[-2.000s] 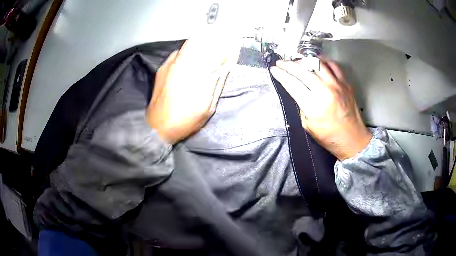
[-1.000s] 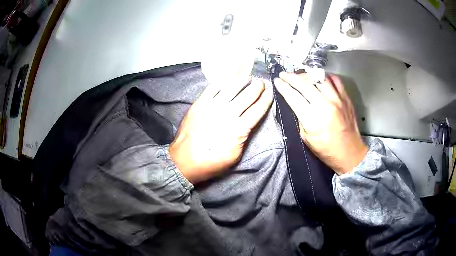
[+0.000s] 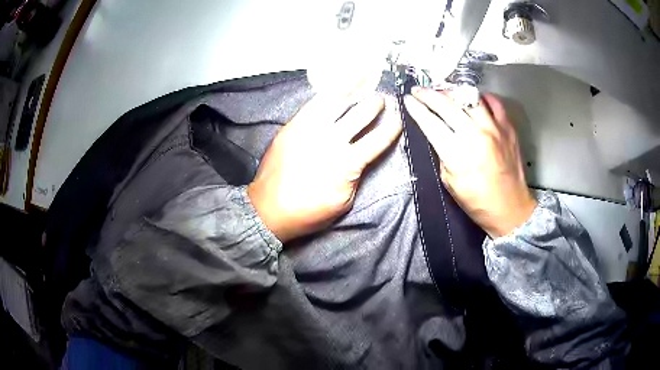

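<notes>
A dark denim garment [image 3: 362,253], paler grey on its inner side, lies over the machine table. A long dark band [image 3: 432,209] with pale stitch lines runs up its right side to the presser foot [image 3: 405,78], which is partly lost in glare. My left hand [image 3: 318,162] lies on the grey cloth left of the band, fingertips pinching or pressing near the foot; glare hides the exact contact. My right hand [image 3: 470,152] rests on the band's right edge, fingertips holding it just below the foot.
The white sewing machine head [image 3: 572,43] rises at the upper right, with a silver tension dial [image 3: 519,29]. The white tabletop [image 3: 159,50] has a wood-coloured edge strip [image 3: 54,94] at left. A dark phone-like object [image 3: 30,112] lies beyond that strip.
My left hand has moved right from two seconds ago, closer to the band and foot, uncovering a dark opening in the cloth at left. My right hand stays beside the foot.
</notes>
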